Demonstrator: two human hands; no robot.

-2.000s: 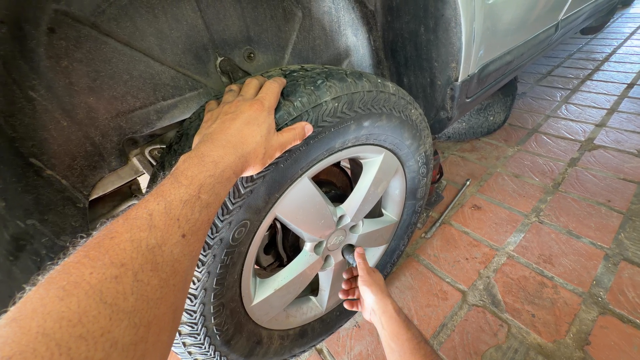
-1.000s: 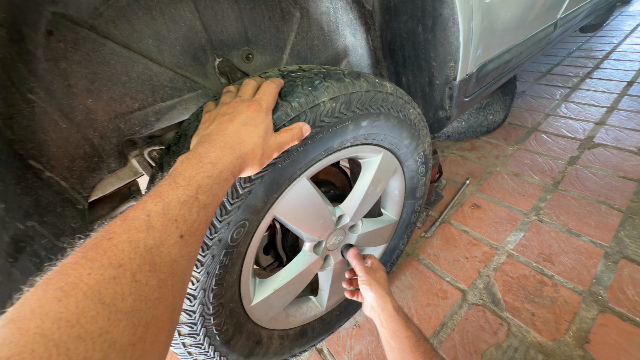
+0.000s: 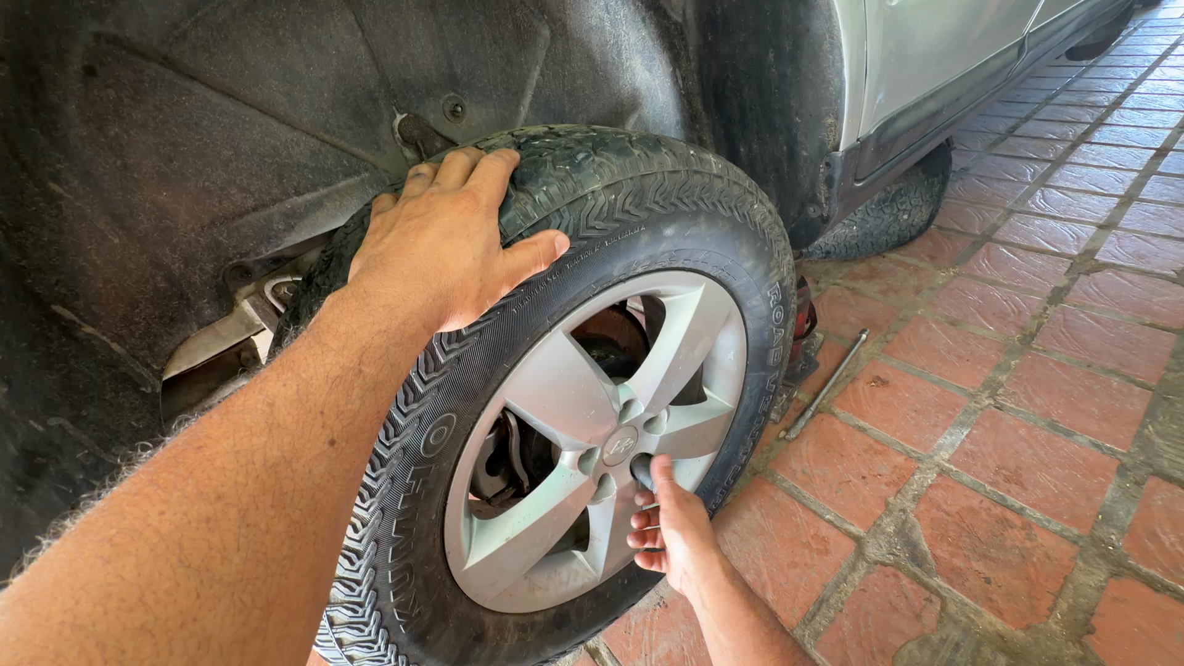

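A Kumho tire (image 3: 592,222) on a silver five-spoke alloy wheel (image 3: 564,398) stands inside the car's wheel well. My left hand (image 3: 449,236) lies spread over the top of the tread, thumb toward the sidewall, holding nothing. Low on the wheel, my right hand (image 3: 671,532) has its thumb and fingers on a dark, short cylindrical piece (image 3: 643,470), likely a lug nut or socket, at a lug hole just right of the center cap (image 3: 620,445). The other lug holes around the cap look dark and recessed.
The dark wheel well liner (image 3: 277,120) surrounds the tire's top. Behind the tire, a red object (image 3: 803,319), partly hidden, sits near a metal rod (image 3: 828,384) on the red tile floor (image 3: 1008,518). Another tire (image 3: 879,217) lies under the silver car's side sill (image 3: 934,129).
My right thumb and fingers have shifted slightly around the dark piece at the lug hole. My left hand has stayed on top of the tire.
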